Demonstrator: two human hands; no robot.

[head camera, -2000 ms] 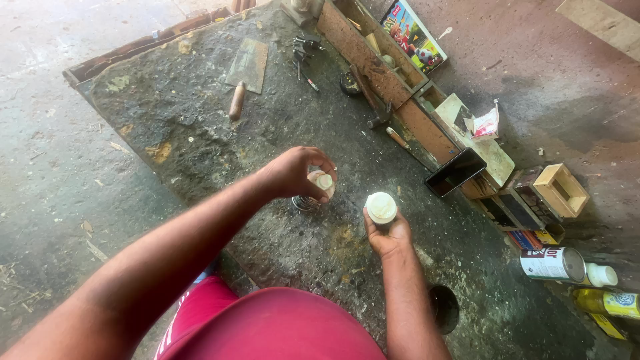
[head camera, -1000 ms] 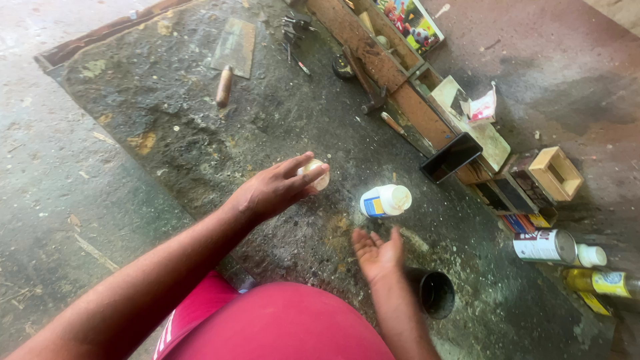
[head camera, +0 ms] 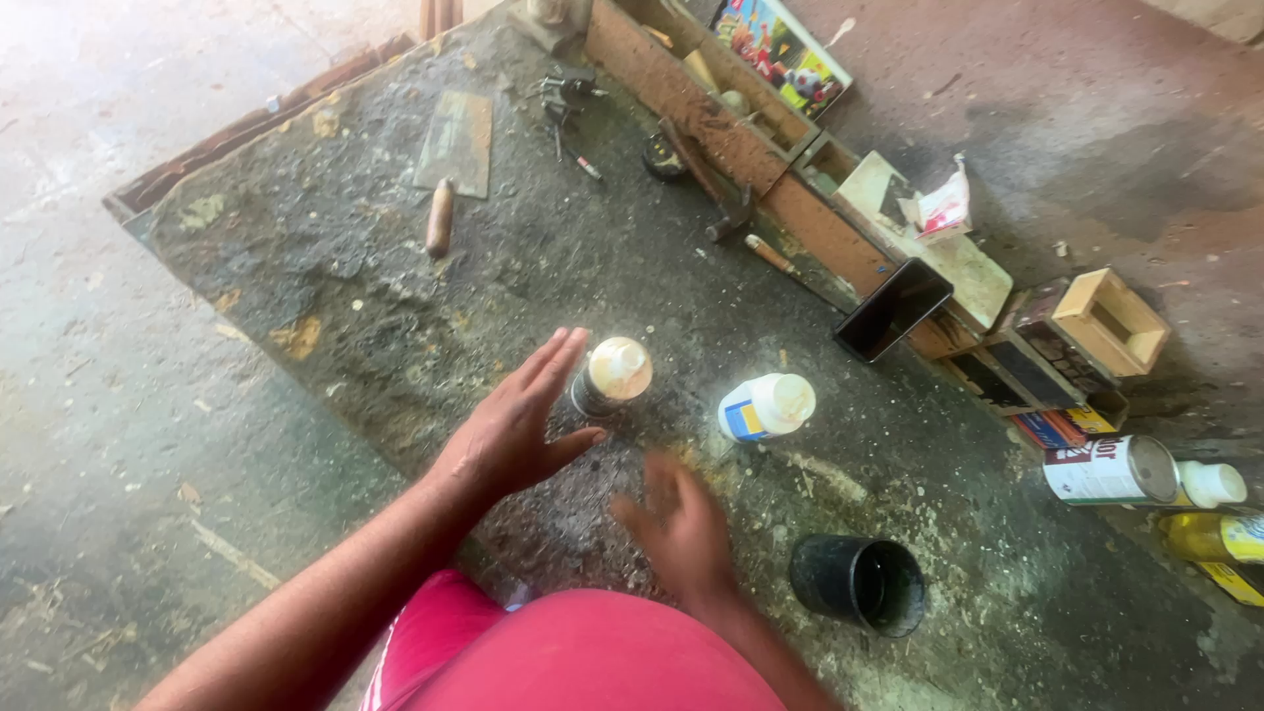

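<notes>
A bottle with a round white top point(head camera: 619, 369) and a dark body stands on the worn workbench point(head camera: 553, 267). Beside its left side is my left hand point(head camera: 518, 425), fingers extended and thumb apart; whether it touches the bottle I cannot tell. My right hand point(head camera: 681, 533), slightly blurred, is held below and right of that bottle with nothing in it. A white plastic bottle with a blue and yellow label point(head camera: 767, 407) stands to the right of both hands. Nearer the lower right, a black cup point(head camera: 857, 585) stands on the bench.
Farther up lie a putty knife with a wooden handle point(head camera: 440, 217), a hammer point(head camera: 733, 215), a tape measure point(head camera: 664, 158) and a wood-handled tool point(head camera: 770, 254). Along the right edge are a wooden tool tray point(head camera: 691, 109), a black phone point(head camera: 894, 308), a small wooden box point(head camera: 1111, 321) and a paint can point(head camera: 1111, 470).
Two seconds ago my right hand was on the white bottle; it has let go and moved left. My left hand, earlier over the other bottle's top, is now open beside it.
</notes>
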